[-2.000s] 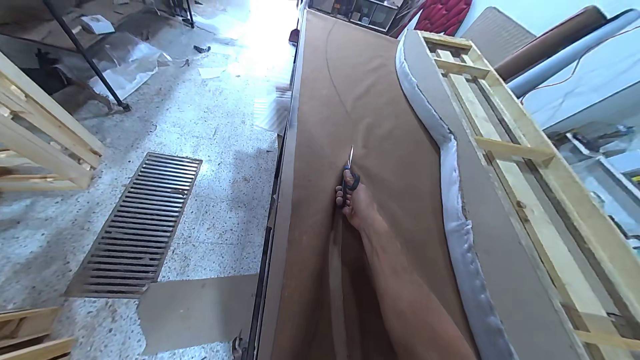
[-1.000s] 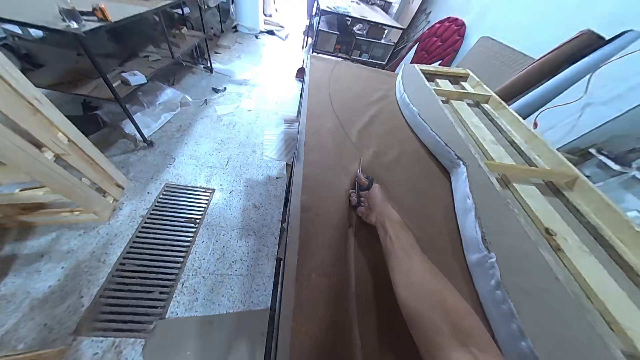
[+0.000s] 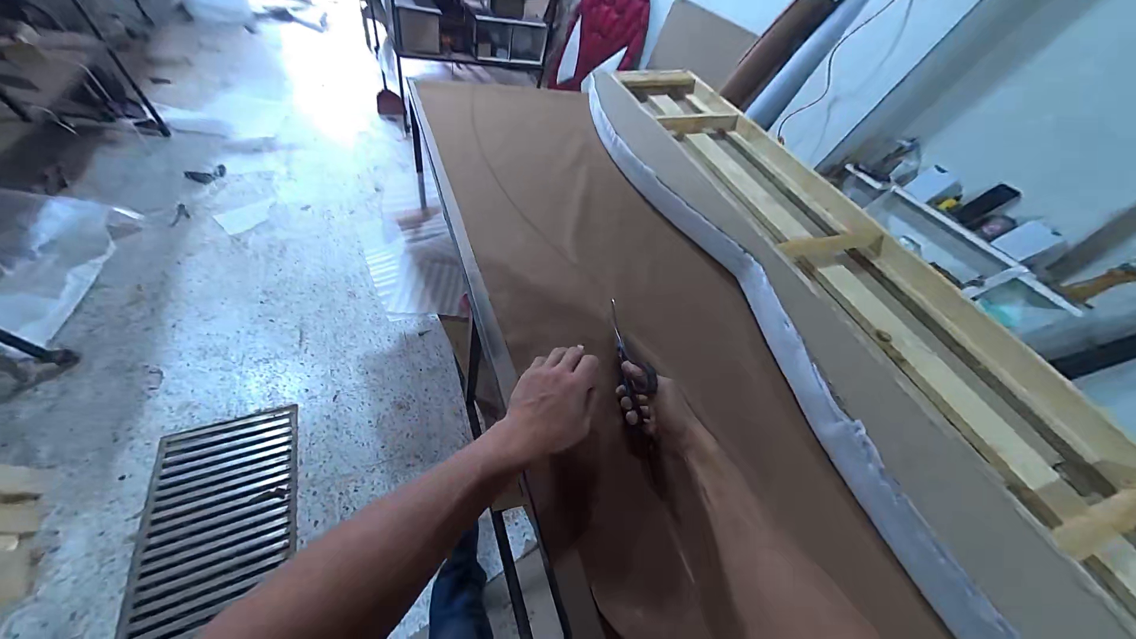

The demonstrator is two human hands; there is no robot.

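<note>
Brown sheet material [image 3: 532, 177], perhaps leatherette, covers a long table and bears a thin curved line. My right hand [image 3: 652, 404] grips a pair of dark-handled scissors [image 3: 619, 342] over the sheet, tips pointing away from me. Just left of the scissors, my left hand [image 3: 555, 395] rests on the sheet near the table's left edge, fingers bent together; whether it pinches the sheet is not plain. Behind and below my hands the sheet is parted and folded. To the right lies a wooden frame [image 3: 821, 244] with a curved board, its edge lined with white padding [image 3: 772, 319].
A metal floor grate [image 3: 217, 524] lies left of the table. Plastic sheeting [image 3: 44, 257] and scraps are on the speckled floor. Beyond the table's far end is a shelf unit [image 3: 510, 40]. Rolls of material [image 3: 777, 53] lean against the wall, beside a shelf of small items [image 3: 958, 222].
My left hand has come into view and onto the sheet beside the scissors. My right hand still holds the scissors. The view has shifted.
</note>
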